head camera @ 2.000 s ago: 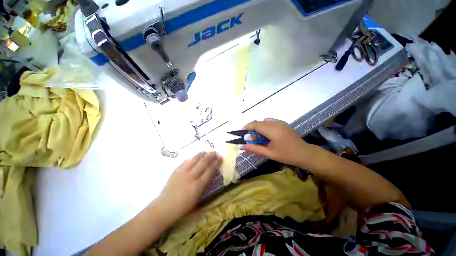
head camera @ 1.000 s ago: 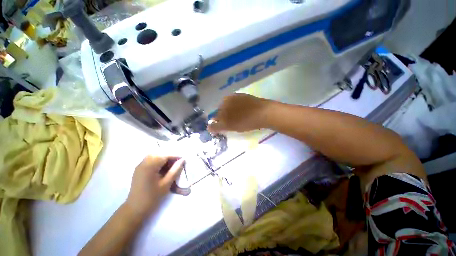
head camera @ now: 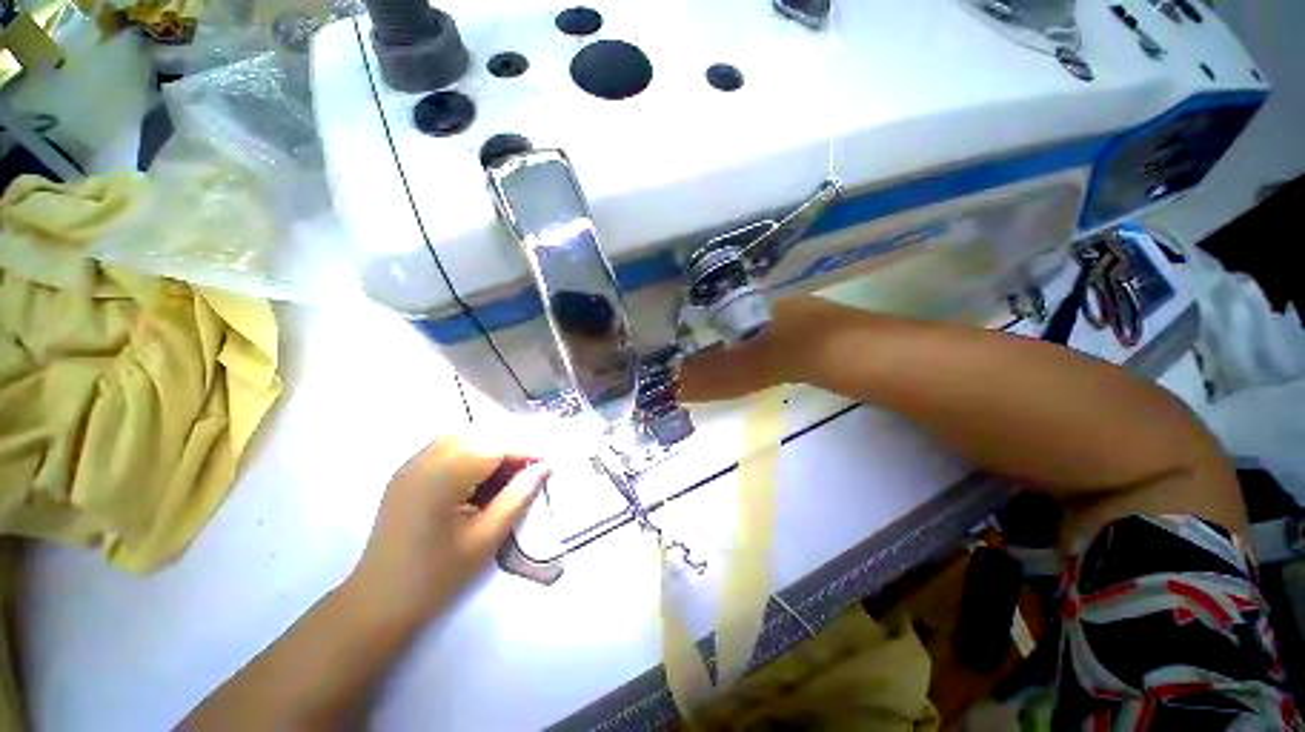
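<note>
The white sewing machine fills the upper middle. My left hand is on the bed left of the needle area, thumb and index fingertips close together; I cannot tell whether they hold thread. My right hand reaches under the head beside the tension assembly, its fingertips hidden behind metal parts. The presser foot area is in glare between my hands. A small curved metal binder lies in front of it. The pale yellow binding strip runs down over the front edge in a loop.
Yellow cloth is heaped at left, beside clear plastic. More yellow cloth lies below the grey table edge. Scissors lie at the table's right end. White cloth hangs beyond.
My right hand has moved from the strip, where it held blue snips, up under the head; the snips no longer show. My left hand has left the strip and moved left. The view has shifted closer to the head.
</note>
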